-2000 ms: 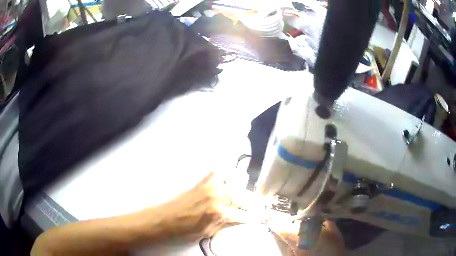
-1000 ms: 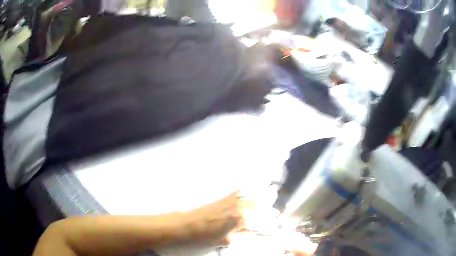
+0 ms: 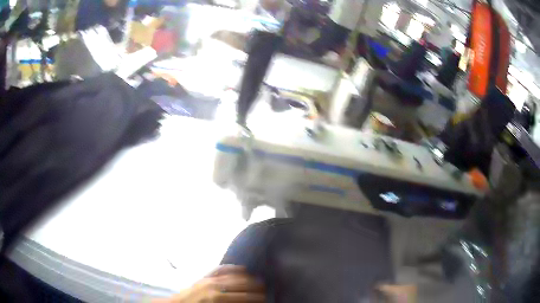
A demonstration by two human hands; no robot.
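Note:
A dark garment panel (image 3: 331, 248) stands out in front of the sewing machine (image 3: 296, 165), below its arm, between my hands. My left hand (image 3: 222, 287) is at the bottom edge, with its fingers on the panel's left part. My right hand (image 3: 397, 293) is at the panel's lower right edge, mostly cut off by the picture's rim; only some fingers show, blurred. The panel hides part of the machine bed. The needle area is washed out and unclear.
A dark garment pile (image 3: 53, 136) lies at the left on the white table (image 3: 136, 201). The control panel (image 3: 414, 198) is lit at the machine's right. A black tube (image 3: 256, 74) stands above the machine head. An orange-red object (image 3: 488, 50) hangs at the upper right.
The view has swung right and up. The hands are away from the needle area, and the dark panel now shows between them in front of the machine. The pile sits further left in view.

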